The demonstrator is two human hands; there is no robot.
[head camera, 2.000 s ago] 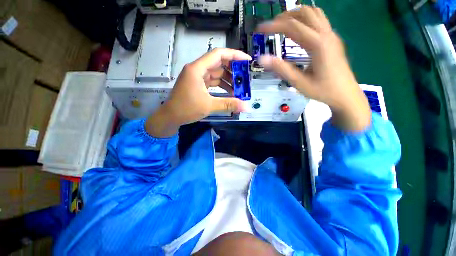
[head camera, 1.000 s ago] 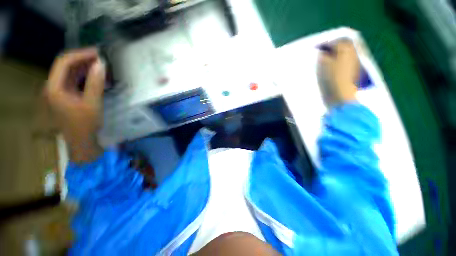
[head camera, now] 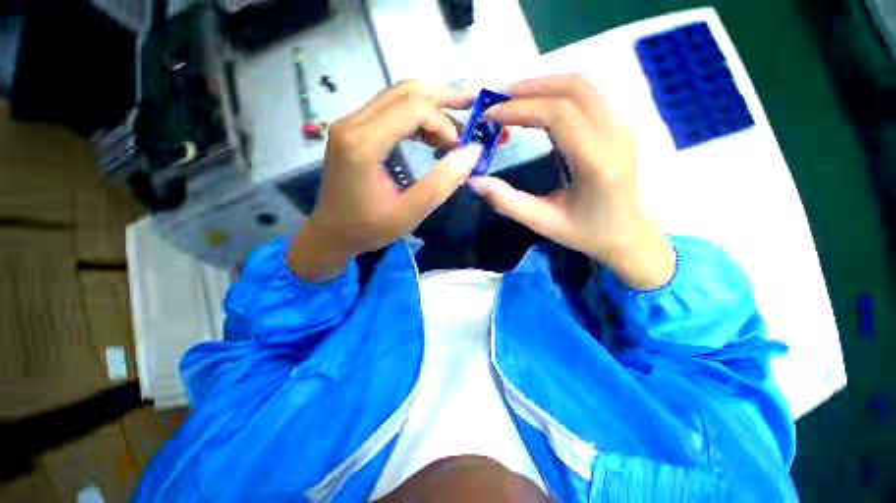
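Note:
A blue housing [head camera: 483, 133] is held in the air in front of my chest, over the machine's front edge, tilted. My left hand [head camera: 393, 162] grips it from the left, with the thumb on its lower part. My right hand [head camera: 580, 167] has its fingers at the housing's upper end and its thumb near the lower end. The white tray [head camera: 756, 255] is at the right, with a dense block of blue housings [head camera: 694, 83] at its far end.
The white benchtop machine [head camera: 275, 108] stands in front, with a thin red-ended tool [head camera: 305, 93] on its top. A black fixture [head camera: 187, 118] is at its left. Stacked white trays [head camera: 172, 305] and cardboard [head camera: 44, 314] are at left. The green conveyor [head camera: 835, 196] carries loose blue housings at right.
My left hand has come from the machine's left side and my right hand from the tray. Both now meet at a blue housing in front of me. The view has shifted.

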